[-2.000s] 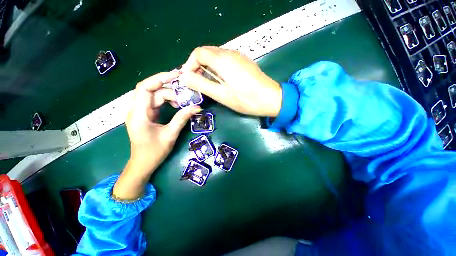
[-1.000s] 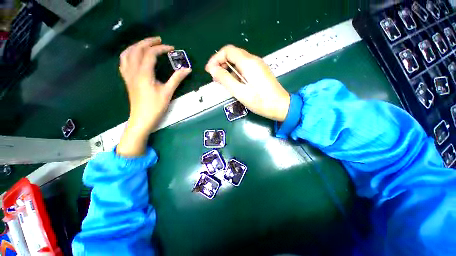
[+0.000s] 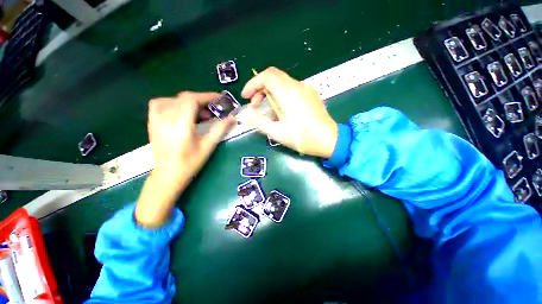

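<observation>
My left hand holds a small electronic module between thumb and fingers, above the pale rail; the hand is slightly blurred. The module is a rounded square, dark inside with a pale rim. My right hand is just to its right, fingers closed around a thin pale stick whose end shows above the fingers. Several similar modules lie on the green near surface below the hands. Another one is mostly hidden under my right hand.
The white rail crosses the view. Beyond it, the green belt carries separate modules, one at left. A black tray with rows of modules is at right. A red bin with white tubes is lower left. A grey-white bar meets the rail.
My left hand has drawn the module back from over the belt toward the rail and my right hand. Another module now shows on the belt behind it. My right hand still holds the stick.
</observation>
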